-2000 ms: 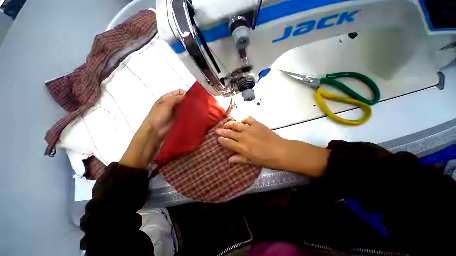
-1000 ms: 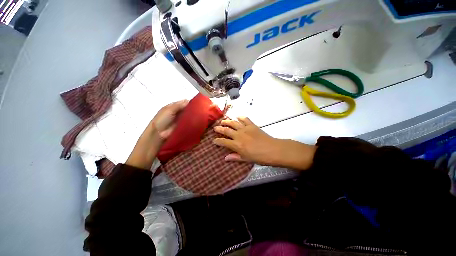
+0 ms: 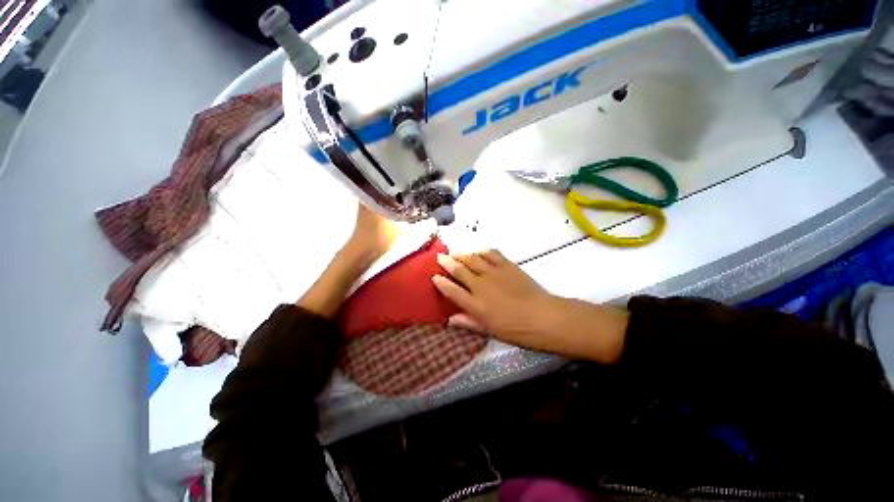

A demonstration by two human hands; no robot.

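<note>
The red pocket bag piece [image 3: 397, 292] lies flat in front of the needle, over the checked pocket piece [image 3: 412, 360], whose rounded end shows below it. My right hand [image 3: 502, 299] lies on the red piece's right edge, fingers spread. My left hand [image 3: 371, 235] is beside the presser foot at the left, on the work; its fingertips are partly hidden by the machine head, so its hold cannot be told. The white quilted lining [image 3: 270, 224] spreads at the left, with the checked garment panel [image 3: 181, 186] heaped along its far edge.
The white JACK sewing machine [image 3: 549, 59] spans the top. Scissors with green and yellow handles [image 3: 616, 238] lie on its bed at the right. A ruler strip [image 3: 774, 265] runs along the table's near edge. A pale grey surface [image 3: 59, 294] is at the left.
My left hand has let go of the raised red piece and moved up beside the presser foot. The red piece now lies flatter, covering more of the checked piece. The view has shifted.
</note>
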